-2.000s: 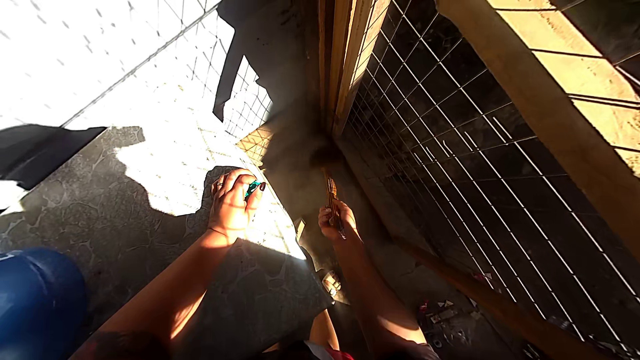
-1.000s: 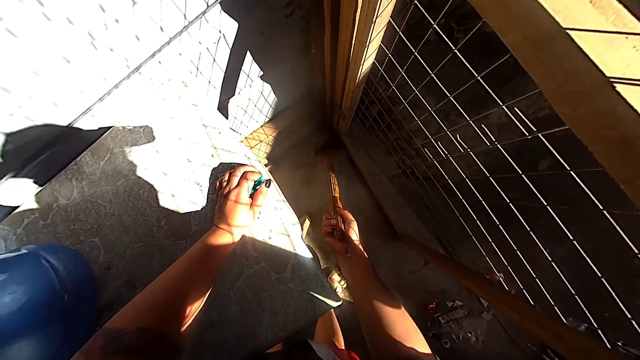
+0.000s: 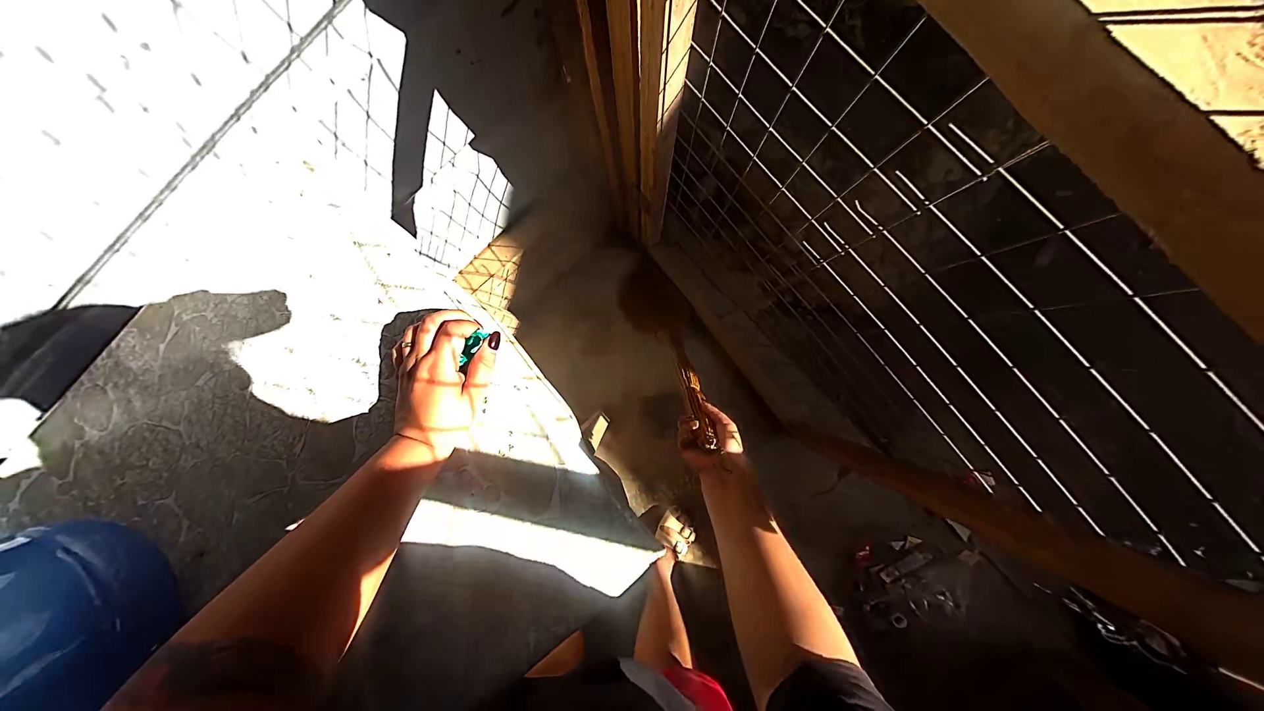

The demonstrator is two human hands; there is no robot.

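My left hand (image 3: 439, 380) rests on the sunlit, patterned tabletop (image 3: 513, 415), its fingers curled around a small teal object (image 3: 474, 348) near the thumb; what that object is cannot be told. Off the table's right edge, my right hand (image 3: 709, 434) grips the handle of a brush or small broom (image 3: 688, 380). Its dark, blurred head points away from me, low near the foot of a wooden post (image 3: 647, 128). Shadow hides the details of the head, and haze hangs around it.
A wire mesh panel (image 3: 889, 227) in a wooden frame runs along the right. Small debris (image 3: 904, 583) lies on the floor at lower right. A blue rounded container (image 3: 84, 612) stands at lower left. My sandaled foot (image 3: 673, 533) is beside the table.
The brush has shifted a little in my right hand, its handle tilting differently from frame to frame. My left hand stays at the same spot on the tabletop.
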